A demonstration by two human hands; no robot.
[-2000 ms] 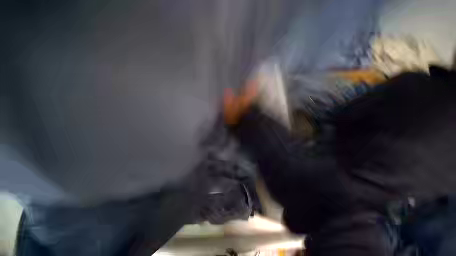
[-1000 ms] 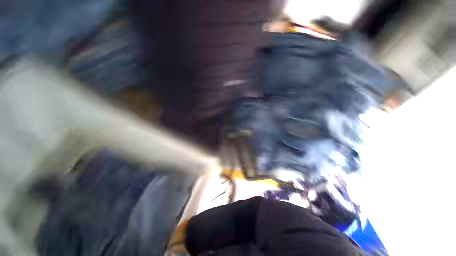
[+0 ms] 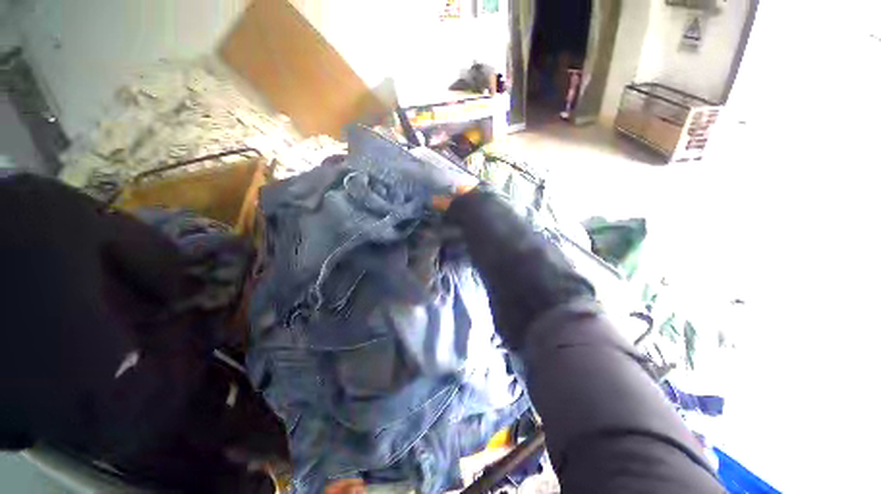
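A large heap of blue denim garments (image 3: 357, 318) with pale stitched seams lies in front of me. My right arm reaches across from the lower right. My right hand (image 3: 456, 198) is small and blurred at the heap's far side, touching denim beside a raised grey-blue flap (image 3: 391, 159). Whether its fingers grip the cloth cannot be told. A bit of skin at the bottom edge, low on the heap, looks like my left hand (image 3: 344, 486). It is mostly cut off, so its grip is hidden.
A person in dark clothing (image 3: 87, 318) is close on the left. Behind are a yellow-brown cart (image 3: 208, 188) holding denim, a cream fabric heap (image 3: 184, 111) and a brown board (image 3: 295, 68). A dark rail (image 3: 507, 465) edges the pile. A green sack (image 3: 618, 241) and blue item (image 3: 742, 475) are right.
The view has swung from blurred close views of dark clothing and denim to the heap and room. My right arm now extends over the heap.
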